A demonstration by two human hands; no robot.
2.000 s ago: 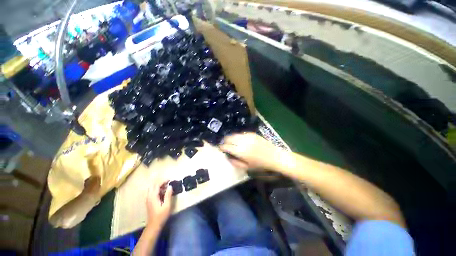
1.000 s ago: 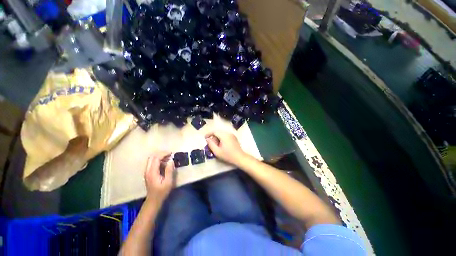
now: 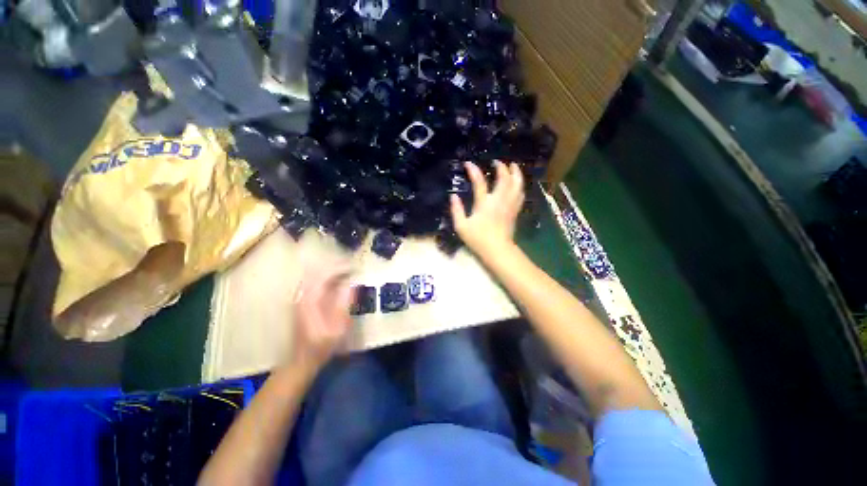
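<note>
Three small black modules stand in a row on the pale work board (image 3: 257,318); the rightmost module (image 3: 421,289) shows a paler round face. My left hand (image 3: 325,308) is blurred at the left end of the row, beside the leftmost module, and I cannot tell whether it holds anything. My right hand (image 3: 490,207) is over the lower right edge of the large heap of black modules (image 3: 380,142), fingers spread, with nothing seen gripped. A loose module (image 3: 386,244) lies at the heap's front edge.
A crumpled tan sack (image 3: 143,218) lies open left of the board. A blue crate (image 3: 57,437) with black housings and yellow wires is at the lower left. A brown cardboard sheet (image 3: 575,71) stands right of the heap. The bench edge (image 3: 608,285) runs along the right.
My right hand has moved from the rightmost module up to the heap, its fingers now spread. My left hand remains near the row's left end, now blurred. The view has shifted slightly.
</note>
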